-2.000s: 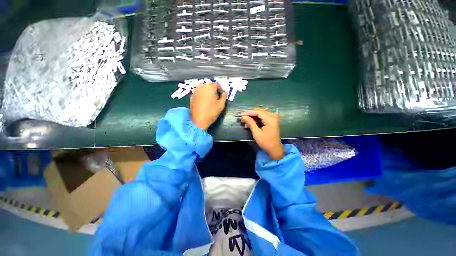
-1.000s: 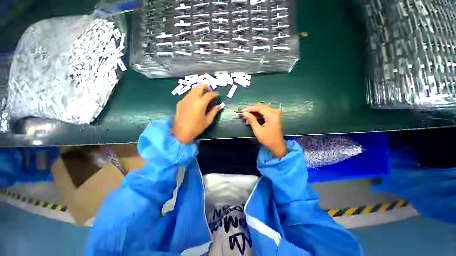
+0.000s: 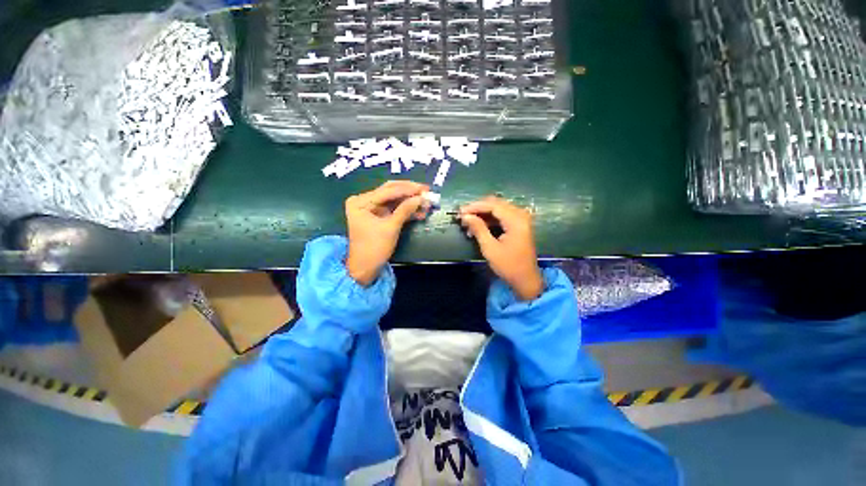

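Observation:
My left hand [image 3: 382,226] pinches a small white piece [image 3: 431,198] between thumb and fingertips, above the green bench mat. My right hand [image 3: 503,239] pinches a tiny dark component [image 3: 453,214] that points left toward the white piece. The two parts are close but apart. A small pile of loose white pieces [image 3: 394,154] lies just beyond my hands, with one piece a little nearer my left fingertips. Behind it is the clear blister tray [image 3: 408,123], with rows of slim parts in its pockets.
A bulging clear bag of white pieces [image 3: 85,123] lies at left. Stacked filled trays [image 3: 779,114] stand at right. Below the bench are an open cardboard box [image 3: 176,361] at left and a blue bin [image 3: 698,308] at right, holding a silvery bag [image 3: 617,288].
My left hand has drawn back from the pile, and a white piece now shows clearly in its fingertips. My right hand stays nearly in place with the dark component.

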